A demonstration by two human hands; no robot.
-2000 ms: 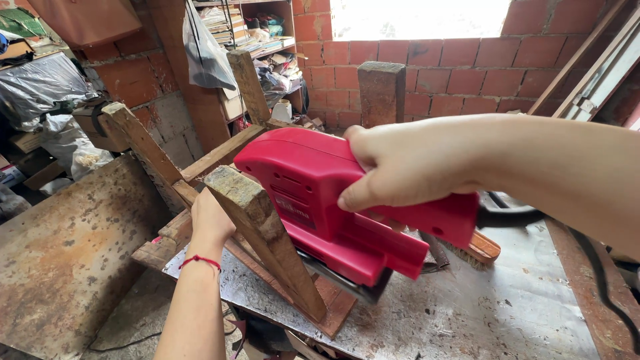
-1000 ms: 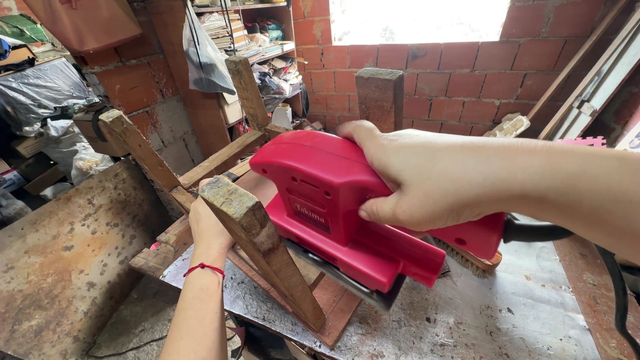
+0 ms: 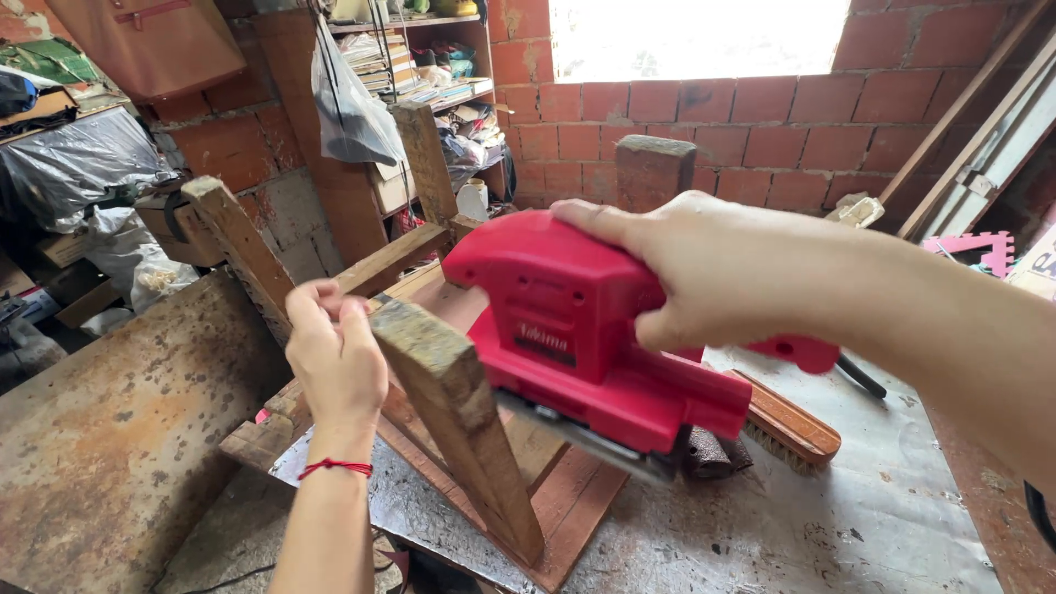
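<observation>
An upturned wooden stool or small table (image 3: 462,412) rests on the metal-covered bench, legs pointing up. My right hand (image 3: 685,256) grips a red Takima electric sander (image 3: 569,330) from above. The sander's pad is at the right side of the nearest leg; whether it touches the wood is unclear. My left hand (image 3: 338,355), with a red cord bracelet at the wrist, is at the left of that leg's top, its fingers curled and thumb raised. Whether it grips the leg cannot be told.
A wooden-handled brush (image 3: 792,421) lies right of the sander, near a dark rolled piece (image 3: 718,454). The sander's black cord (image 3: 862,377) runs at the right. A stained board (image 3: 124,412) leans at the left. Shelves (image 3: 487,82) and a brick wall stand behind.
My left hand, earlier behind the near leg's top, has shifted left and its thumb now shows. The sander has tilted, and its pad side sits slightly lower at the right.
</observation>
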